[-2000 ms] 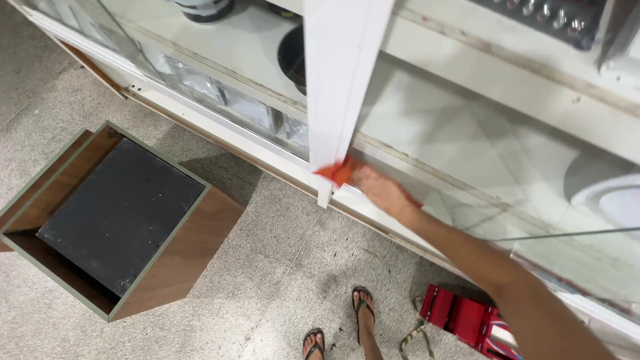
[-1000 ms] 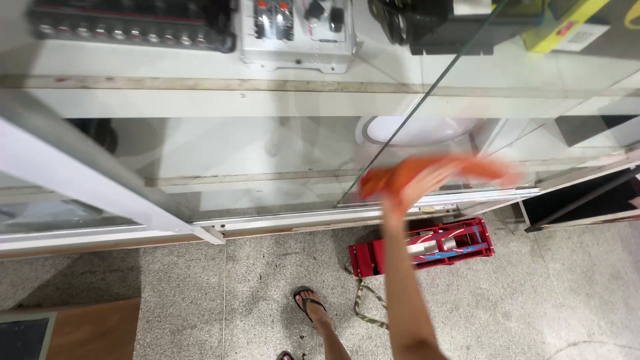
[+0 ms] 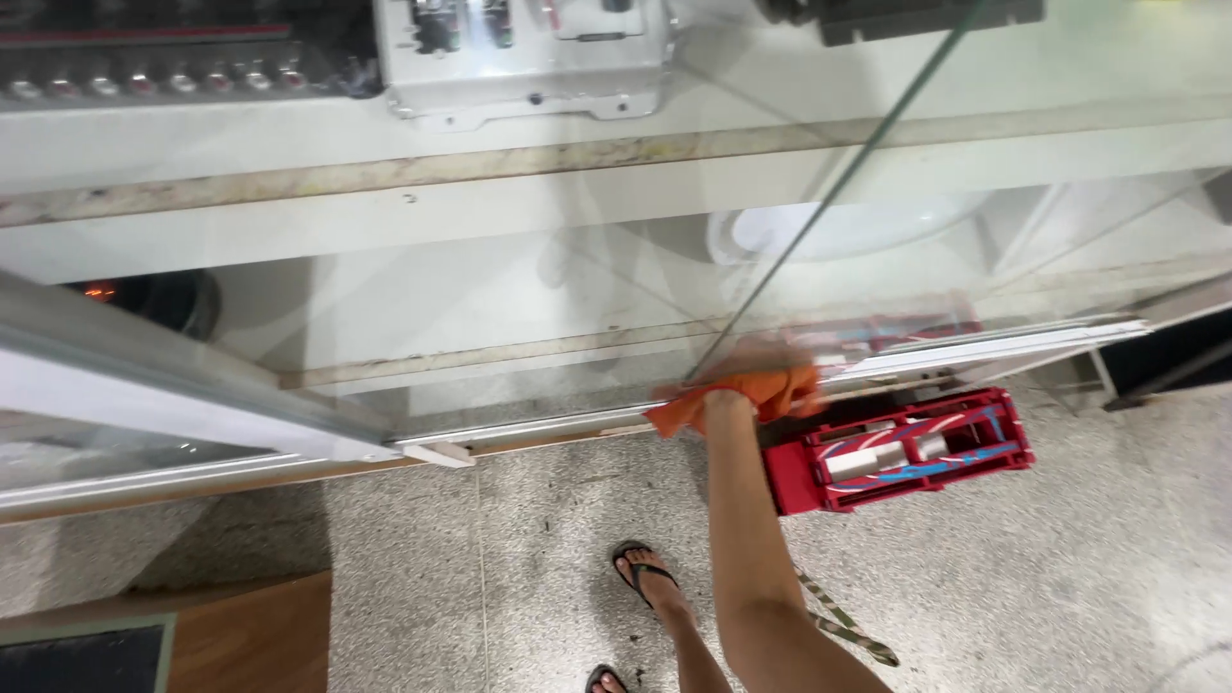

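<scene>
My right hand [image 3: 729, 397] presses an orange cloth [image 3: 784, 390] against the lower edge of a glass pane [image 3: 539, 318] on a display cabinet, just above its white bottom rail [image 3: 549, 421]. The cloth bunches around the fingers and hides most of them; it is partly blurred. The slanting edge of a glass panel [image 3: 847, 178] meets the rail close to the hand. My left hand is not in view.
A red model truck [image 3: 905, 452] lies on the speckled floor below the rail, right of my forearm. A camouflage strap [image 3: 847, 626], sandalled feet [image 3: 647, 575] and a wooden box [image 3: 255, 635] are lower down. White shelves [image 3: 385, 221] hold parts and a white oval dish [image 3: 847, 229].
The right hand with the orange cloth has moved from the white upright post along the glass to the bottom rail beside the red truck. The view has shifted to the right.
</scene>
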